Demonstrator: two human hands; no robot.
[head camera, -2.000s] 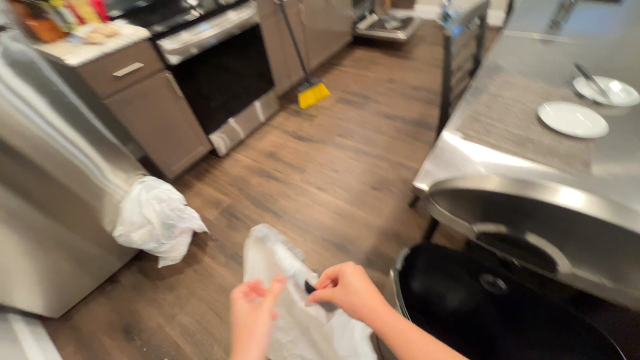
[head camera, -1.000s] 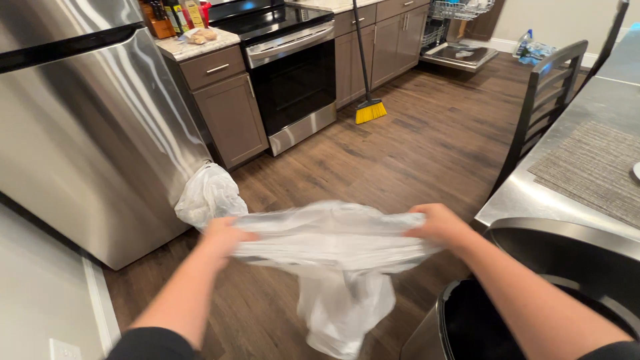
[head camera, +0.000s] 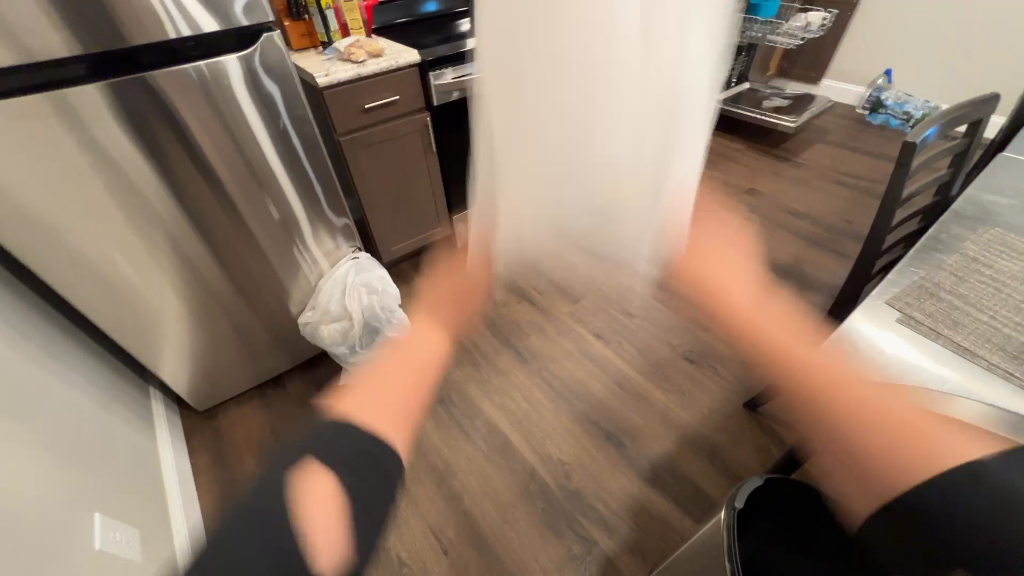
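A white plastic trash bag (head camera: 596, 120) is stretched upright between my two hands, blurred by motion. My left hand (head camera: 460, 280) grips its lower left edge, and my right hand (head camera: 712, 240) grips its lower right edge. Fingers of both hands are too blurred to make out singly. At the lower right stands a trash can (head camera: 744, 520) with a black inside, partly behind my right forearm. A tied, full white plastic bag (head camera: 354, 308) rests against the foot of the refrigerator, just left of my left forearm.
A stainless steel refrigerator (head camera: 176, 200) fills the left. Behind the raised bag are a cabinet (head camera: 392, 176) and a stove (head camera: 452, 88). Farther back, the dishwasher door (head camera: 776, 108) hangs down near plastic-wrapped bottles (head camera: 900, 108). A dark chair (head camera: 920, 184) and a table (head camera: 888, 336) stand right.
Both hands have raised the white bag from low in front of me, and it now hangs in a tall sheet above them. Two seconds ago it was bunched between my fingers.
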